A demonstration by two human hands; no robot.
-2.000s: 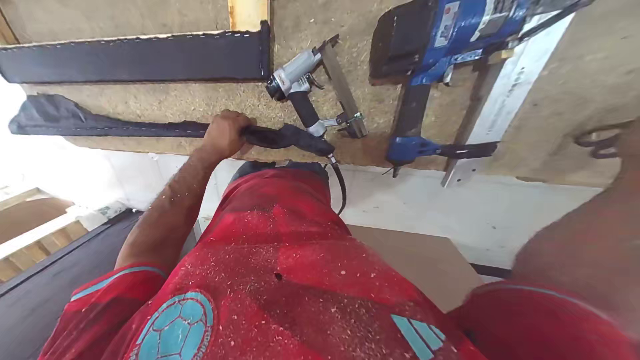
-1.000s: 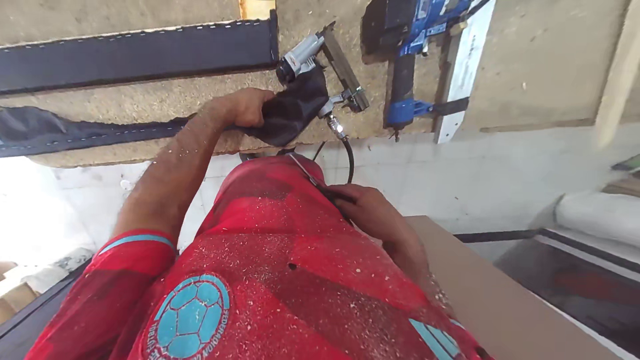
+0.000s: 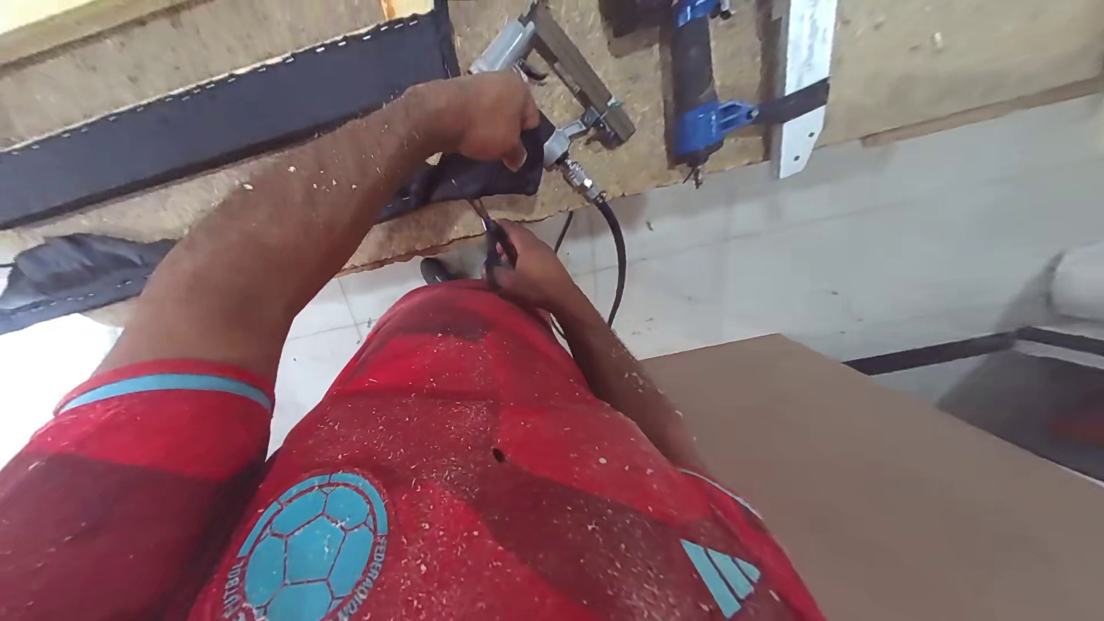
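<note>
My left hand (image 3: 492,116) grips the end of a dark fabric-covered strip (image 3: 466,179) near the front edge of the wooden board. Below it, my right hand (image 3: 530,263) holds scissors with black handles (image 3: 498,246), their blade tips at the strip's lower edge. How far the blades are apart cannot be told. Just past my left hand lies a pneumatic staple gun (image 3: 582,82), its black hose hanging over the board's edge. Behind my left forearm lies a wider dark fabric-covered strip (image 3: 233,112) with a row of staples.
A blue and black nailer (image 3: 697,95) lies on the board (image 3: 949,60) at the right, with a metal straightedge (image 3: 806,78) beside it. A brown sheet panel (image 3: 828,466) stands low at my right side. Light floor tiles show below the board's edge.
My right hand has moved up with the scissors from in front of my shirt to the strip's edge. My left hand stays on the strip's end. The view has shifted.
</note>
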